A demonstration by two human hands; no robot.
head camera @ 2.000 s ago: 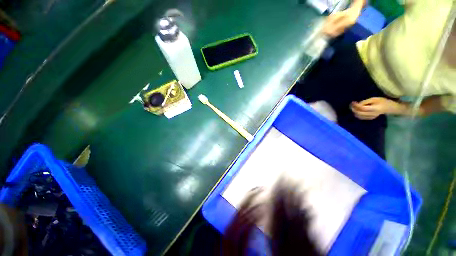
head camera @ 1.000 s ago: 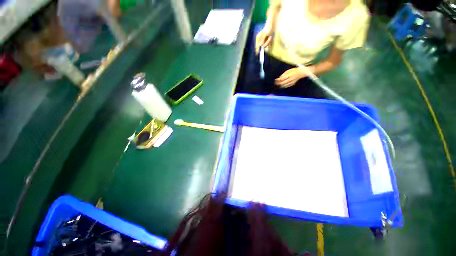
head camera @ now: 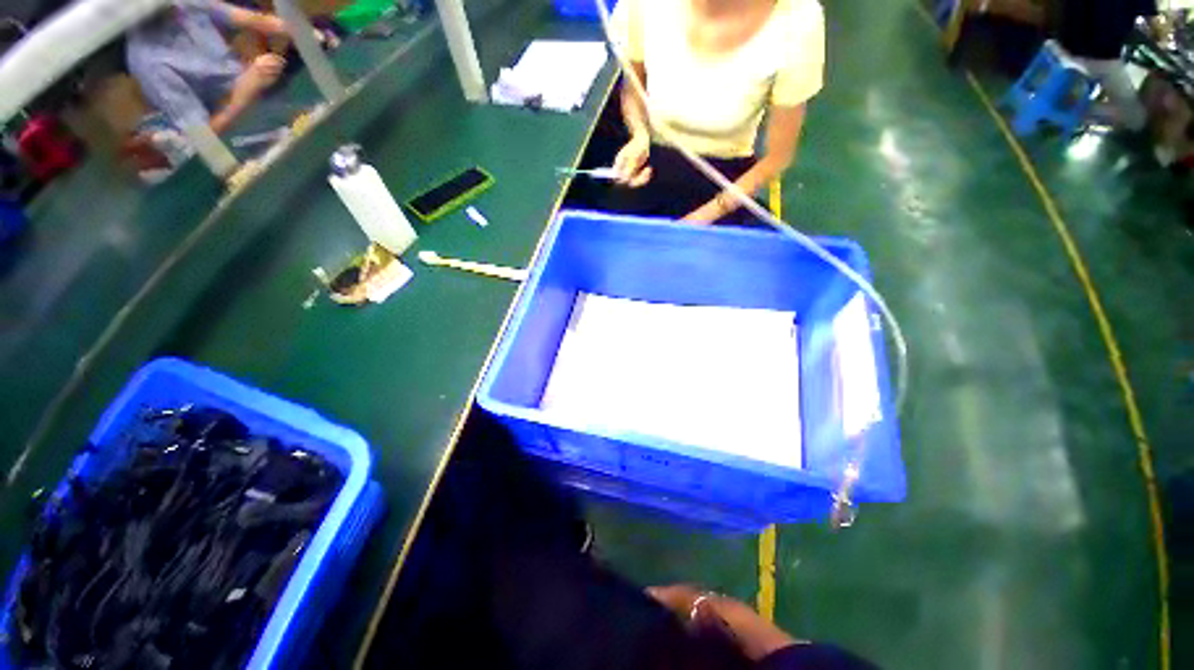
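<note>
A blue basket (head camera: 351, 461) at the lower left is filled with tangled black cords and adapters (head camera: 170, 537). A solid blue bin (head camera: 681, 461) stands beside the bench edge, with a flat white liner (head camera: 681, 373) in its bottom and a pale label on its right wall. My right hand (head camera: 718, 615) is partly visible at the bottom, below the bin, with a thin band on it; its fingers are not clear and no held item shows. It touches neither container. My left hand is not in view.
On the green bench (head camera: 393, 353) are a white bottle (head camera: 373, 203), a phone (head camera: 449, 193), a small brush (head camera: 474, 267) and papers (head camera: 557, 75). A coworker (head camera: 720, 79) sits behind the bin, holding a thin tool. A whitish hose (head camera: 773, 220) hangs over the bin.
The view has swung and pulled back, so the basket shows more fully and the bin appears smaller. The dark reddish blur at the bottom is gone; my right hand now shows there.
</note>
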